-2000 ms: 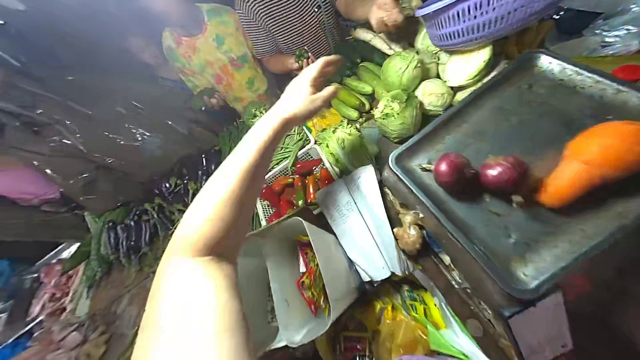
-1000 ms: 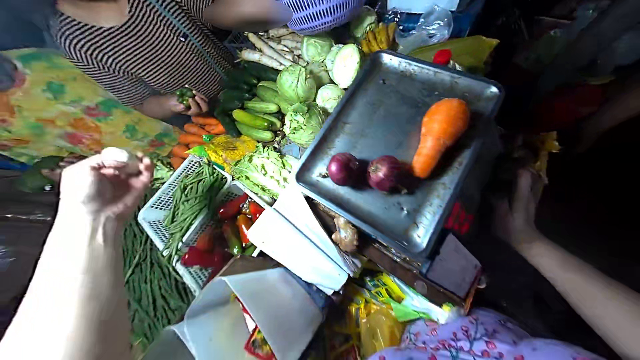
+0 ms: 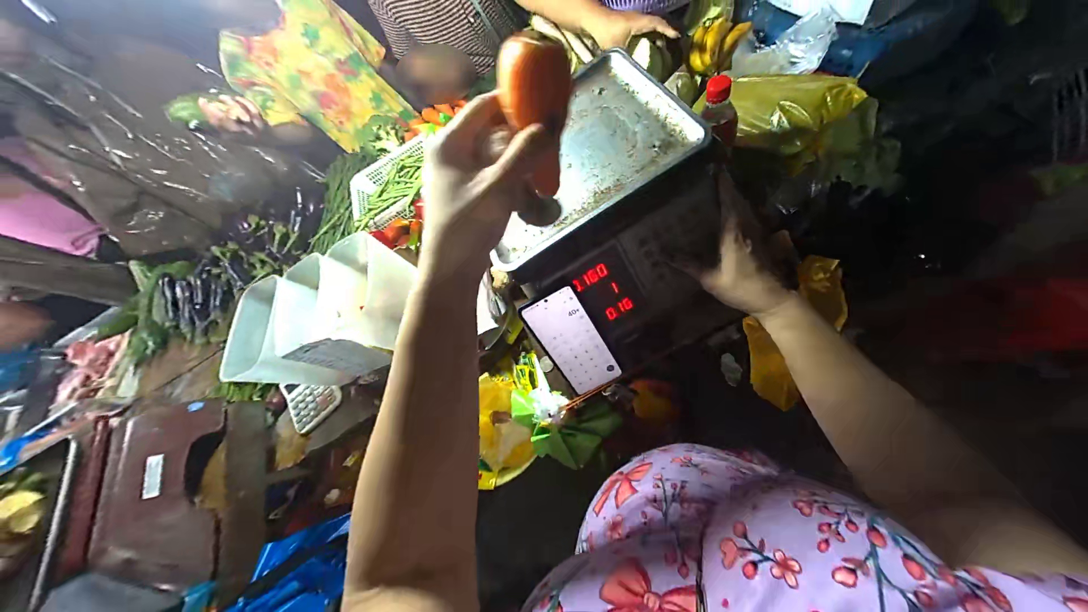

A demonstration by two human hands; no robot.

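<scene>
My left hand (image 3: 476, 170) is raised over the left side of the scale's metal tray (image 3: 629, 127), its fingers closed around a carrot (image 3: 534, 81). A dark round thing, perhaps an onion, shows below the fingers. Under the tray, the digital scale (image 3: 650, 255) has a lit red display. My right hand (image 3: 739, 263) is at the scale's right side, fingers spread; whether it touches or holds anything is hard to tell in the dark. A smartphone (image 3: 571, 340) showing a calculator leans by the display.
White plastic containers (image 3: 314, 314) and a calculator (image 3: 311, 406) lie left. Behind them are eggplants (image 3: 200, 297) and a basket of green beans (image 3: 391, 183). A red-capped bottle (image 3: 719, 106) and yellow plastic bag (image 3: 790, 106) stand behind the scale. Other people's hands reach in at the top.
The carrot has left the tray and is in my left hand, which has moved right from beside the beans. The onions no longer lie on the tray. My right hand has come to the scale's side.
</scene>
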